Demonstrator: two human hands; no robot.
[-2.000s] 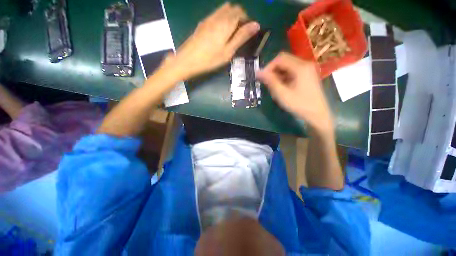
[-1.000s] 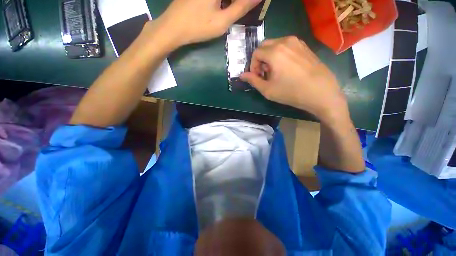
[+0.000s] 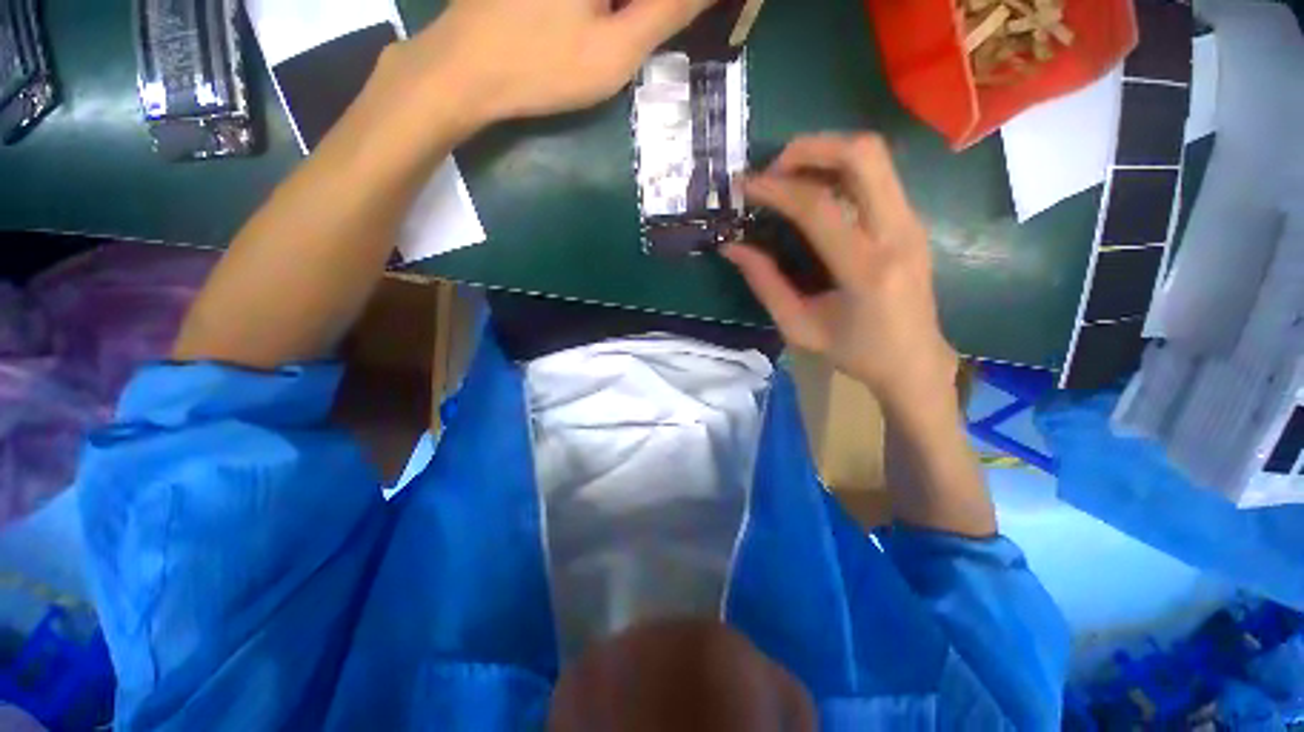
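An open phone body (image 3: 689,143) lies on the green mat, its pale inner bay with dark lines showing and a dark end towards me. My right hand (image 3: 858,258) is at its lower right edge, thumb and forefinger apart, with nothing visible between them. My left hand (image 3: 551,50) is above the phone body's far end, cut off by the top edge of the picture. Its fingertips are out of view, so what it holds is hidden. A tan strip (image 3: 745,20) shows beside the phone body's far end, on a dark piece.
A red-orange bin (image 3: 932,79) of tan strips stands at the right. White paper (image 3: 1061,150) and a black-celled strip (image 3: 1130,215) lie beyond it. Waiting phones (image 3: 193,72) and a black-and-white strip (image 3: 343,107) lie at the left. White trays (image 3: 1237,286) are at far right.
My right hand has opened its fingers and shifted slightly to the right, off the phone body's lower end. My left hand stays at the far end. The view has shifted slightly.
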